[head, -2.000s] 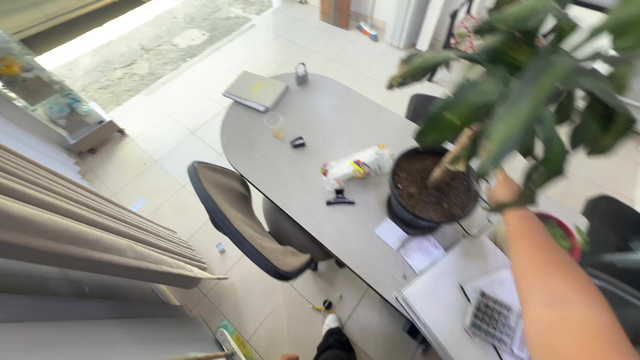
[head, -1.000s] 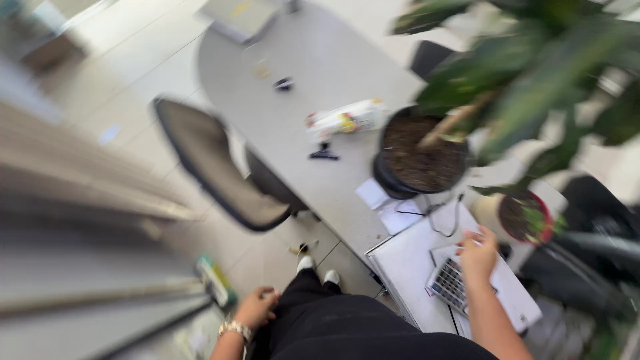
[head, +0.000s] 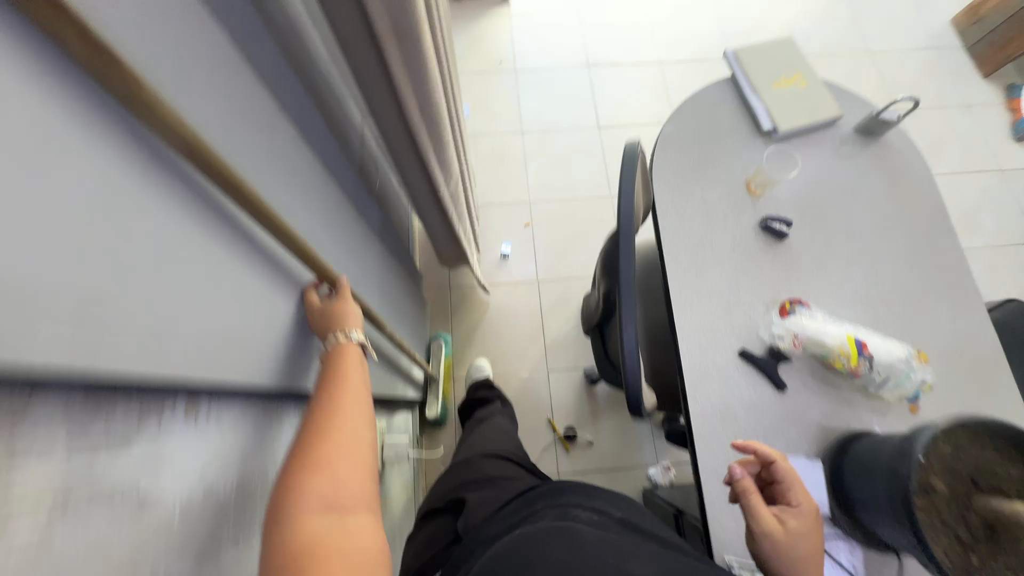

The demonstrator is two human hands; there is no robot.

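On the left, my left hand [head: 332, 308], with a watch at the wrist, grips the wooden handle of a broom [head: 232, 184]. The handle leans along a grey wall panel, and the green and white broom head [head: 437, 380] stands on the floor near my shoe. My right hand [head: 772, 504] is held over the near edge of the grey table, fingers loosely curled and apart, with nothing in it. Beside it are white papers [head: 810, 480] and a black plant pot [head: 876, 488] with soil. A plastic bag of white items [head: 852, 352] lies farther up the table beside a black clip-like object [head: 766, 368].
An office chair [head: 632, 280] stands against the table's left side. Farther along the table [head: 864, 240] are a small black stapler-like object [head: 776, 226], a clear cup [head: 780, 162], a thick book [head: 784, 86] and a padlock [head: 884, 118]. Small litter [head: 566, 434] lies on the tiles; a curtain [head: 432, 128] hangs left.
My left hand has moved to the broom handle and taken hold of it. My right hand is no longer over the calculator. The view has swung to the left.
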